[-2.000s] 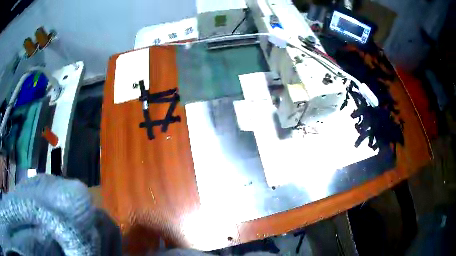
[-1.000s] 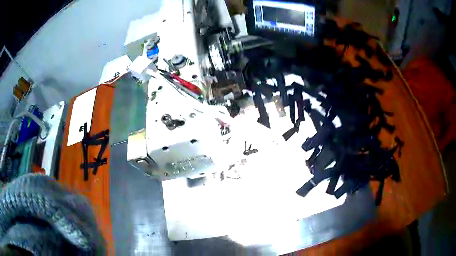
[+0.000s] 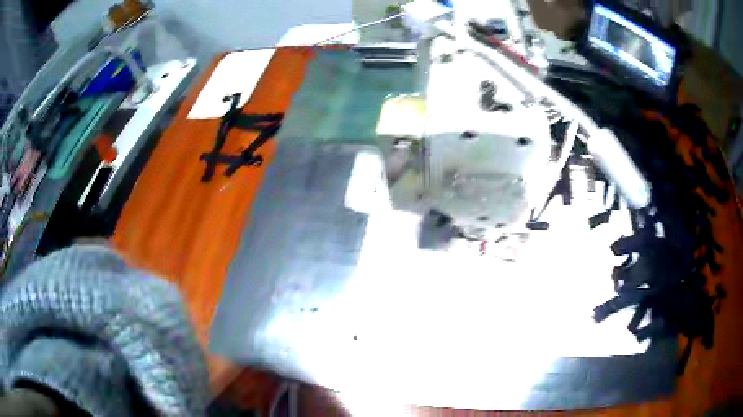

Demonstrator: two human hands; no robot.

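Note:
Neither of my hands shows. The off-white sewing machine head (image 3: 481,175) stands over a brightly lit metal bed (image 3: 301,236). A heap of black webbing pieces (image 3: 664,277) lies to the machine's right, with some strips close to the head. A black crossed strap assembly (image 3: 240,145) lies at the upper left of the wood-grain table (image 3: 175,220), touching or just beside a white card (image 3: 232,85). Glare washes out much of the bed's front.
Grey knitted fabric (image 3: 98,318) fills the lower left corner; what it belongs to is unclear. A lit control screen (image 3: 631,47) stands behind the heap. A neighbouring white machine table (image 3: 138,122) with an orange thread cone (image 3: 104,148) is at the left.
The camera view swung right to the machine and heap, then back left. The strap assembly, webbing heap and machine show no clear movement of their own. No hand has come into view.

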